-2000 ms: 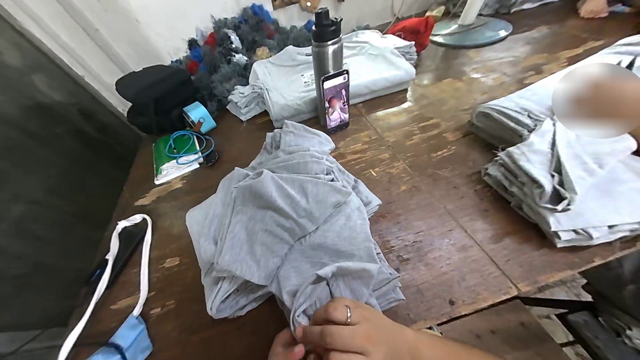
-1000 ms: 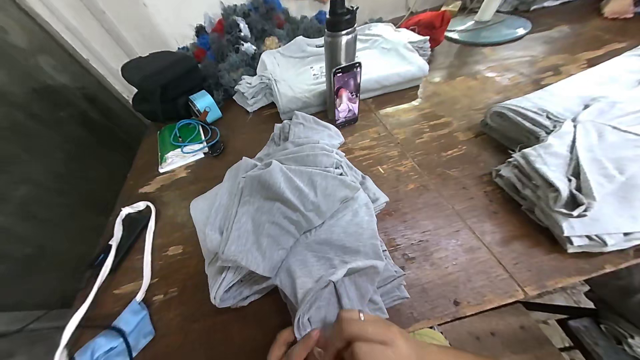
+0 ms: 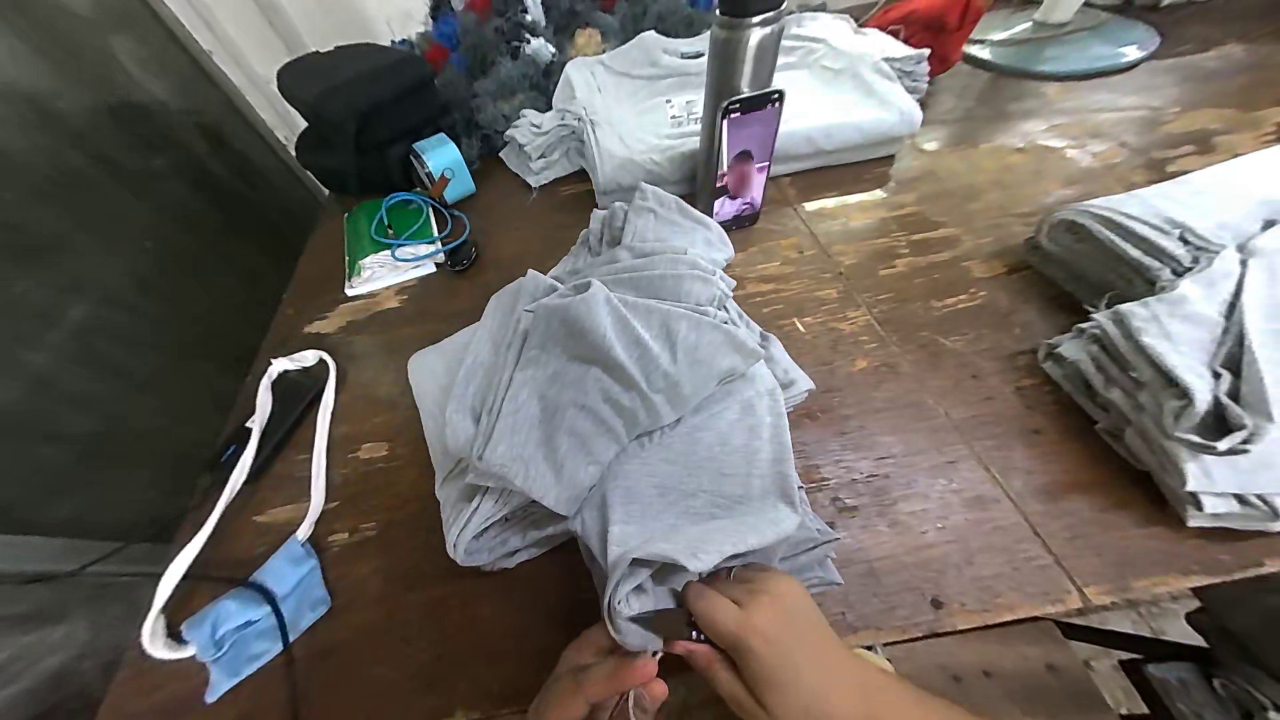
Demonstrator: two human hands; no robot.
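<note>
A pile of grey knit fabric pieces (image 3: pixel 640 400) lies before me on the wooden table, with its near end at my hands. My left hand (image 3: pixel 600 680) pinches the rolled lower edge of the top piece, where a thin pale thread shows. My right hand (image 3: pixel 750 630), just to the right, holds a small dark tool with a flat metal blade (image 3: pixel 664 624) against that edge; its exact kind is partly hidden by my fingers.
Behind the pile, a phone (image 3: pixel 746 160) leans on a steel bottle (image 3: pixel 735 60) before folded light grey shirts (image 3: pixel 840 90). More stacked grey fabric (image 3: pixel 1180 400) lies right. At left are a white strap with a blue cloth (image 3: pixel 270 610), a green packet (image 3: pixel 375 235) and a black cap (image 3: pixel 360 110).
My right hand now shows a small bladed tool at the fabric edge, not visible before. The other person's hand over the right stack, seen two seconds ago, is gone from view.
</note>
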